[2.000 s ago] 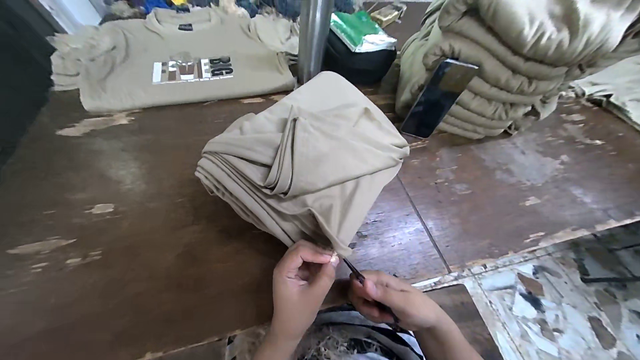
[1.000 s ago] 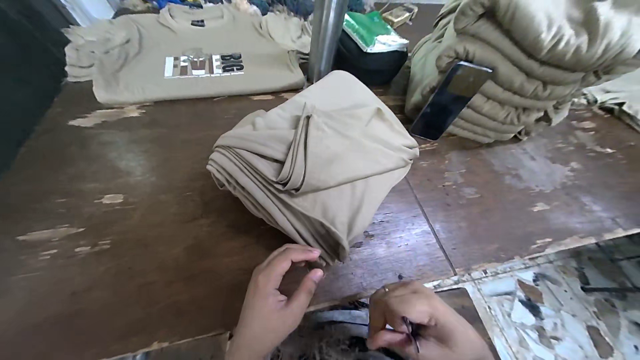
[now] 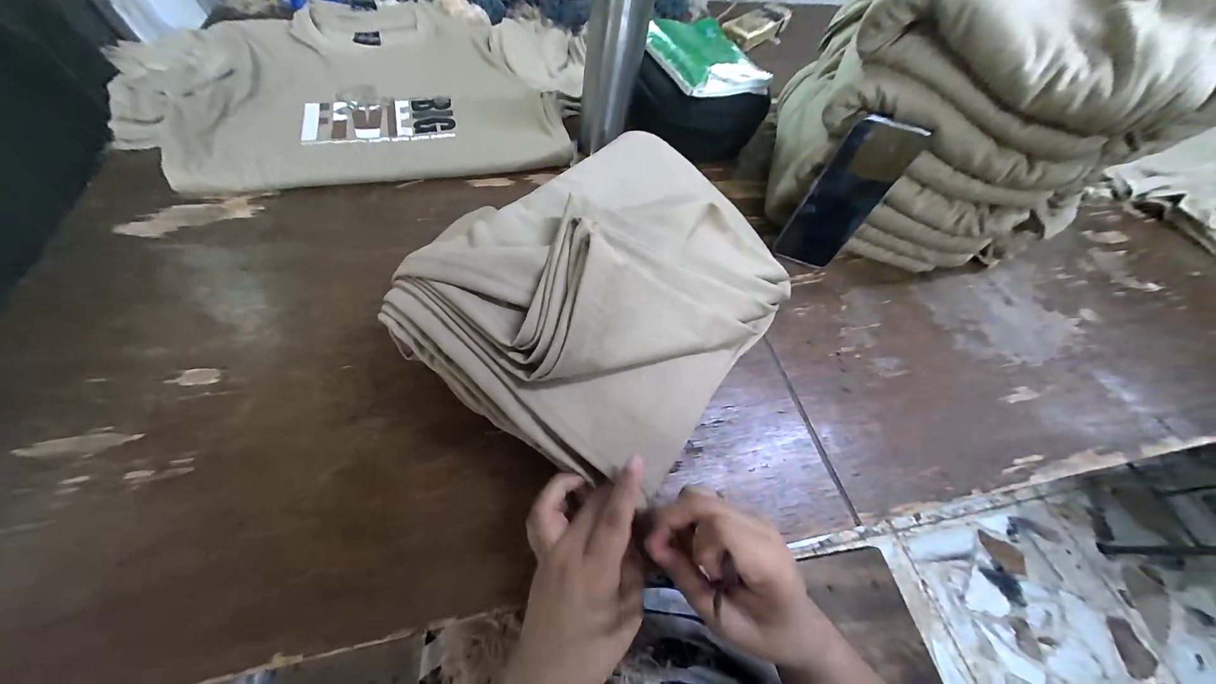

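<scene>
A thick stack of folded beige fabric pieces (image 3: 646, 294) lies on the worn wooden table (image 3: 285, 456), one corner pointing toward me. My left hand (image 3: 589, 560) has its fingers at that near corner and pinches the cloth there. Close on its right, my right hand (image 3: 727, 570) is closed around a small dark tool (image 3: 720, 584), seen only in part; its tip is hidden near the corner of the cloth. The fingertips of both hands are nearly together and slightly blurred.
A beige T-shirt with a printed front (image 3: 380, 104) lies at the back left. Behind the stack stand a metal pole (image 3: 613, 76) and a black case (image 3: 698, 114) under a green packet (image 3: 703, 57). A phone (image 3: 850, 190) leans on a tall garment pile (image 3: 988, 123) at right.
Since a second ago, my left hand has moved right onto the near corner of the fabric stack. My right hand has come up beside it, still holding the dark tool.
</scene>
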